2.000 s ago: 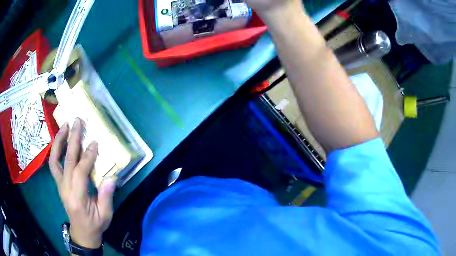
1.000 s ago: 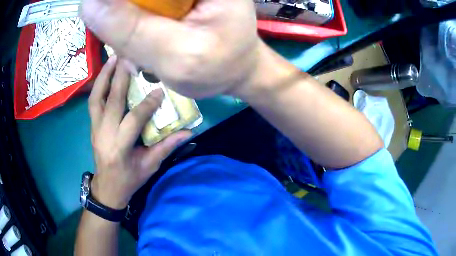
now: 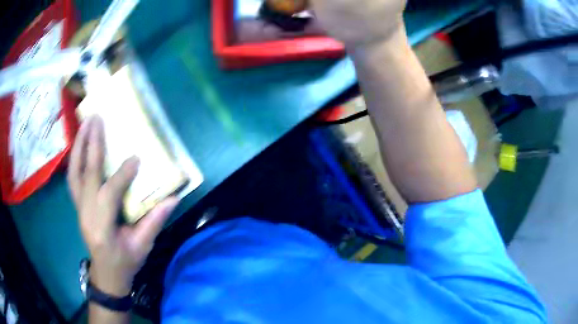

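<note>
The cream assembly fixture (image 3: 136,152) lies on its white base at the left, and a white arm unit (image 3: 114,25) with arms radiating from a dark-centred hub sits at its far end. My left hand (image 3: 111,196) grips the fixture's near end, fingers on its left side and top, thumb at the near edge. My right hand (image 3: 361,19) is at the top, partly cut off by the picture's edge. It holds the electric screwdriver (image 3: 285,7), seen as a blurred orange and dark shape over the second red tray (image 3: 279,52). The driver's tip is not clear.
A red parts bin (image 3: 44,171) with small white strips (image 3: 38,126) is left of the fixture. Green tape (image 3: 212,95) crosses the bench. A black cable (image 3: 469,63) passes over the lower brown shelf, with a metal flask (image 3: 466,83), white cloth (image 3: 461,131) and yellow-capped tool (image 3: 508,157).
Since one second ago, my right hand with the driver has moved from over the fixture to the second red tray. The camera view has shifted, and the arm unit's hub is visible again.
</note>
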